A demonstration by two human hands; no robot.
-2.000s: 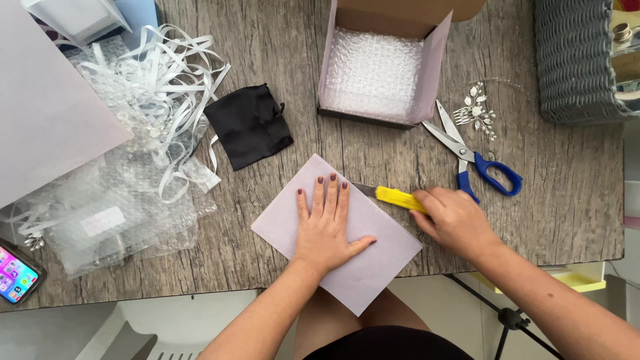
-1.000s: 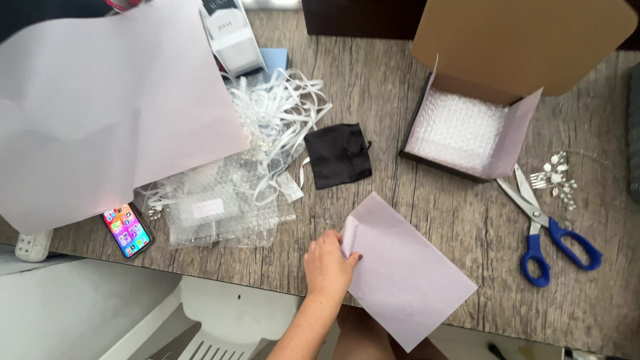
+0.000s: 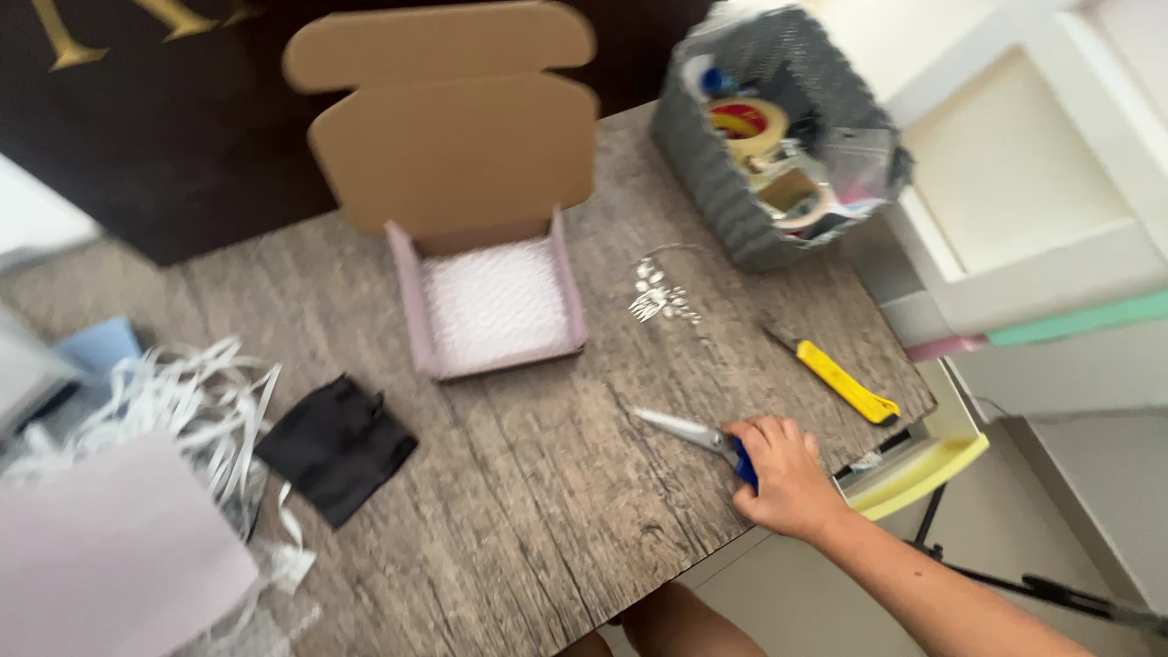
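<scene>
My right hand (image 3: pixel 780 474) is closed around the blue handles of the scissors (image 3: pixel 698 432), whose blades lie together and point left over the tabletop. Right of it a yellow utility knife (image 3: pixel 847 383) rests on the wood with its blade out. A silver leaf-and-pearl hair comb (image 3: pixel 663 297) lies above the scissors. Left of the comb stands an open cardboard box (image 3: pixel 456 160) lined with bubble wrap (image 3: pixel 497 299). A black fabric pouch (image 3: pixel 338 450) lies lower left of the box. My left hand is out of view.
White paper shreds (image 3: pixel 196 401), bubble wrap and a pale lilac sheet (image 3: pixel 119 557) cover the left side. A grey woven basket (image 3: pixel 712 182) with tape rolls stands at the back right. A yellow-fronted drawer (image 3: pixel 922 479) sticks out by the table's right edge.
The yellow knife, in my right hand two seconds ago, now lies on the table. My right hand has taken hold of the scissors. My left hand has left the view, which has swung right.
</scene>
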